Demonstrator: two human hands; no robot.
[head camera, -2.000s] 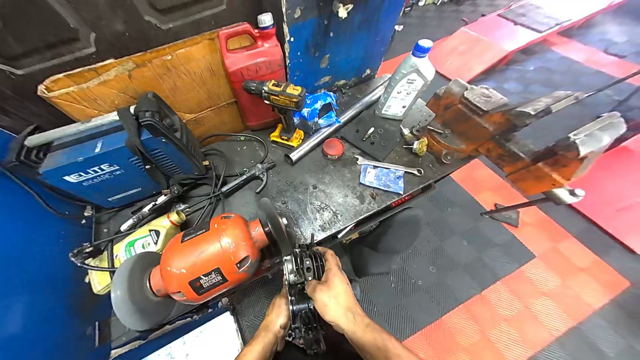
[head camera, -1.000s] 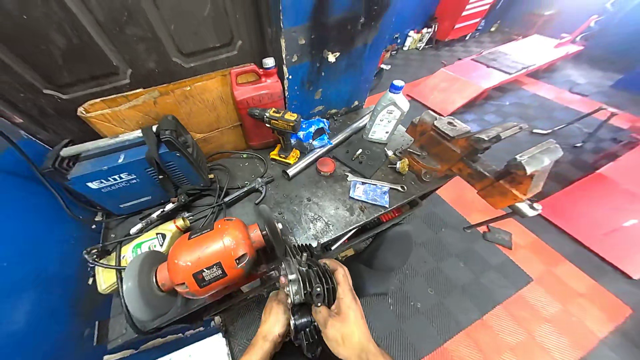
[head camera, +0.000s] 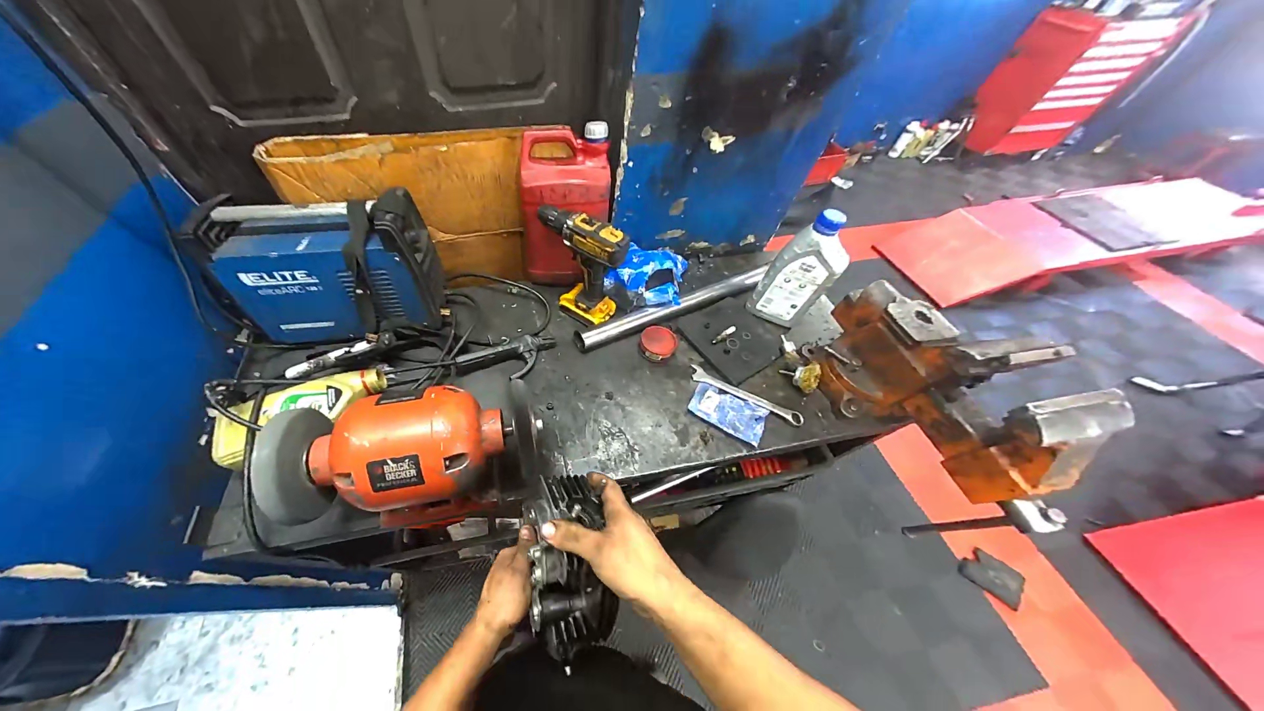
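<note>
A black finned engine cylinder head (head camera: 565, 563) is held between both hands in front of the bench edge. My left hand (head camera: 508, 585) grips its left side, with the fingertips partly hidden behind it. Over the top and right side lies my right hand (head camera: 617, 548), its thumb on the near face and a finger on the fins. Just beyond the part stands an orange bench grinder (head camera: 410, 449) with a grey wheel at its left and a dark wheel at its right. An open-end wrench (head camera: 748, 395) rests across a blue-and-white packet (head camera: 729, 413) on the bench.
The bench (head camera: 592, 425) carries a blue welder (head camera: 306, 272), a yellow-black drill (head camera: 591, 259), a metal tube (head camera: 671, 308), a red cap (head camera: 658, 343), a grey oil bottle (head camera: 802, 269) and a red jug (head camera: 566, 197). A rusty vise (head camera: 918, 365) juts out at the right.
The view has shifted, showing more of the workshop at the upper right. Both hands still hold the finned part, and the right hand's fingers have shifted on it.
</note>
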